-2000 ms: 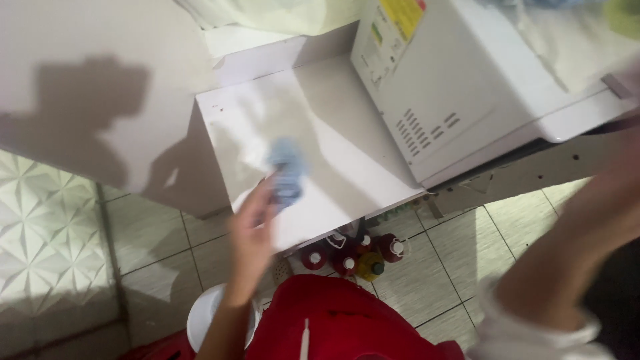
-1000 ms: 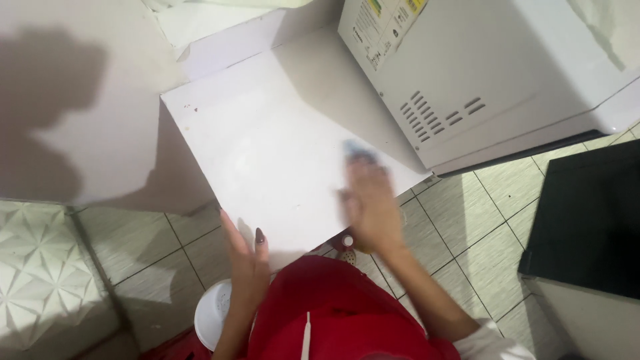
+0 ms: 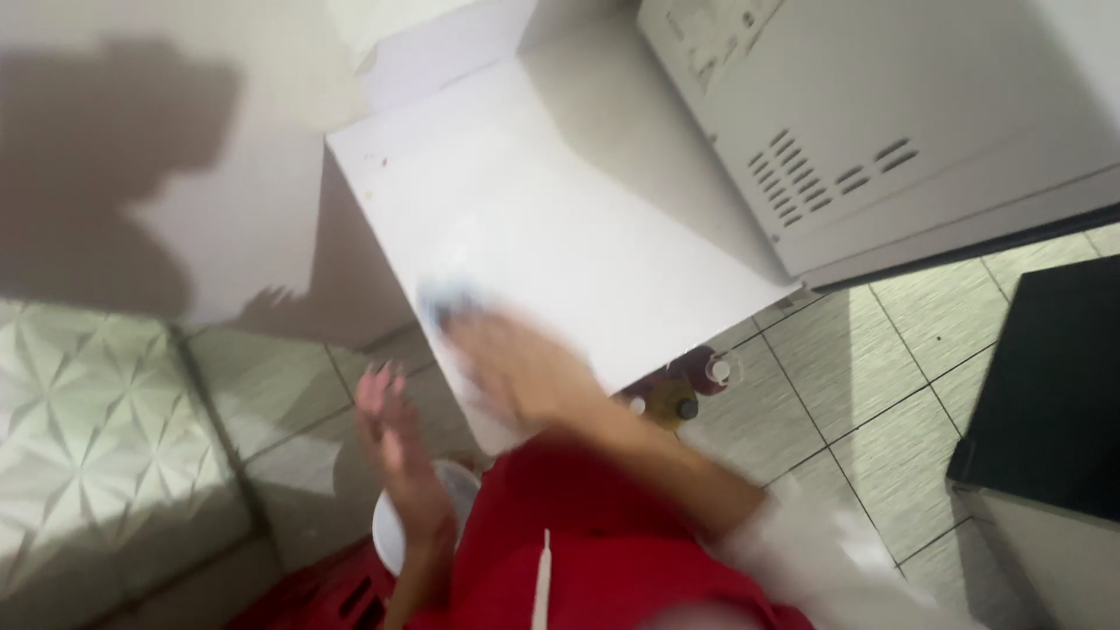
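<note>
My right hand (image 3: 516,359) is blurred over the left front part of a white tabletop (image 3: 560,236), with its fingers on a blue cloth (image 3: 446,297) that lies against the surface near the left edge. My left hand (image 3: 398,446) is off the tabletop, just left of its front corner, fingers spread and holding nothing. Small dark specks mark the back left corner of the top.
A white appliance with vent slots (image 3: 875,105) stands on the right of the tabletop. Bottles (image 3: 700,372) sit below its front edge. A white bucket (image 3: 389,529) is beside my left forearm. At the right is a dark-topped cabinet (image 3: 1050,394); patterned white panel (image 3: 87,437) at left.
The blue cloth was in my left hand two seconds ago; one second ago my right hand had it at the right. That hand has since moved left with it, and my left hand has left the tabletop's edge.
</note>
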